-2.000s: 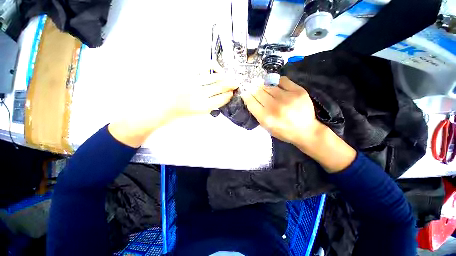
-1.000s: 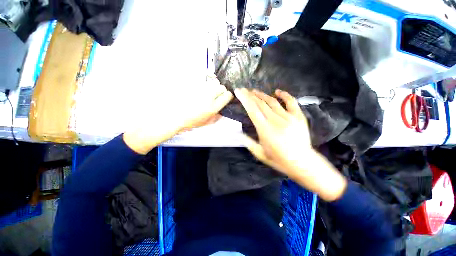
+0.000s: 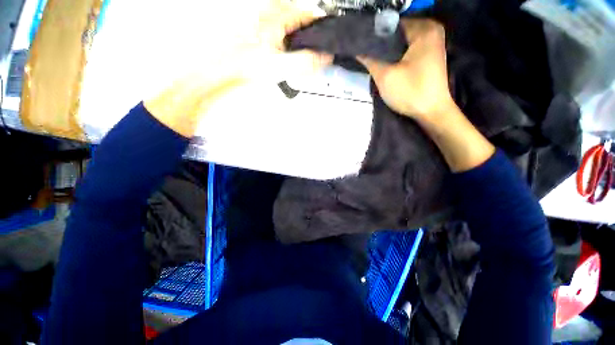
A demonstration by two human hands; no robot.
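Note:
A dark garment piece (image 3: 398,168) lies from the machine, at the top of the view, over the table's front edge. My left hand (image 3: 270,50) is overexposed and blurred; its fingers and thumb pinch the left end of the dark cloth. My right hand (image 3: 415,74) grips the cloth's right part between thumb and fingers, just below the machine parts. A small pale round machine knob (image 3: 386,22) shows between the hands. The needle and presser foot cannot be made out.
A long tan strip (image 3: 57,67) lies on the white table (image 3: 303,145) at left. Red-handled scissors (image 3: 594,173) lie at right. Blue mesh crates (image 3: 182,286) with dark cloth stand below. A red and white object (image 3: 577,286) is at lower right. The white machine head (image 3: 593,50) is upper right.
The view has shifted, so the machine sits higher and partly out of frame. My right hand has gone from spread flat over the cloth to gripping it; the cloth between my hands is now lifted.

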